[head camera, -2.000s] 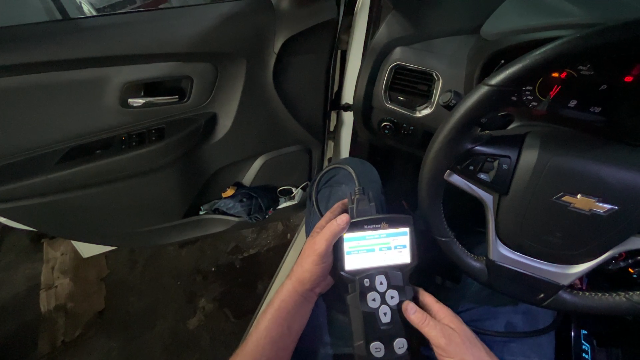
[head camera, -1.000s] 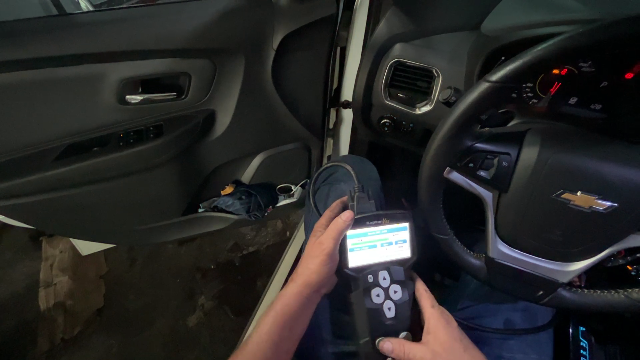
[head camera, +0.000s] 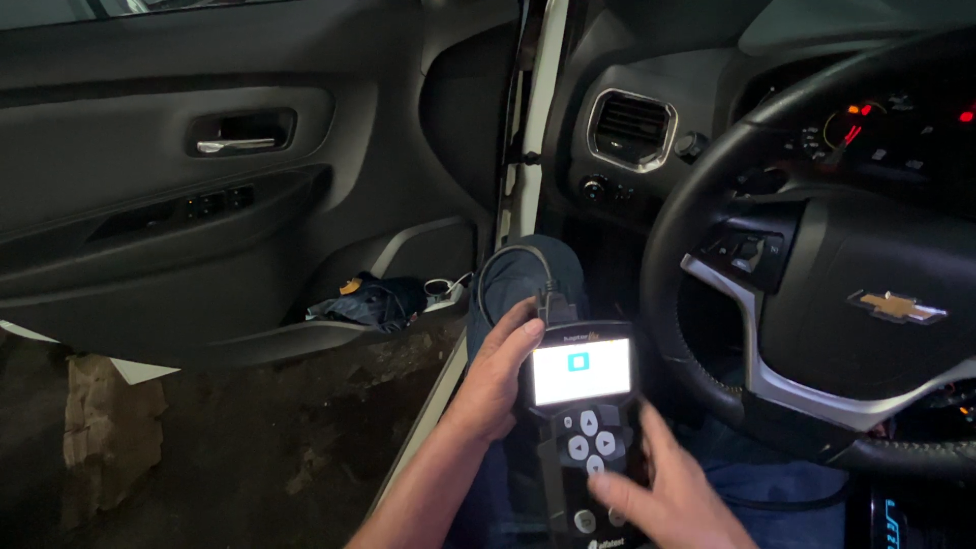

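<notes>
A black handheld diagnostic scan tool (head camera: 583, 427) with a lit screen and light grey buttons stands over my lap. My left hand (head camera: 492, 381) grips its upper left side, thumb beside the screen. Along the lower right side lies my right hand (head camera: 663, 488), slightly blurred, its thumb at the lower arrow button and its fingers by the tool's right edge. A dark cable with a connector (head camera: 555, 303) joins the tool's top end and loops over my knee in blue trousers (head camera: 545, 255).
The steering wheel (head camera: 671, 252) with a Chevrolet emblem is at the right, before lit gauges. At the left, the open car door (head camera: 229, 282) holds dark cloth (head camera: 370, 301) and a white cable (head camera: 446, 290) in its pocket. Cardboard (head camera: 114, 435) lies on the ground below.
The tool's screen has changed from lines of text with a green bar to a small blue square icon. My right thumb has moved up from the lower buttons to the lower arrow button.
</notes>
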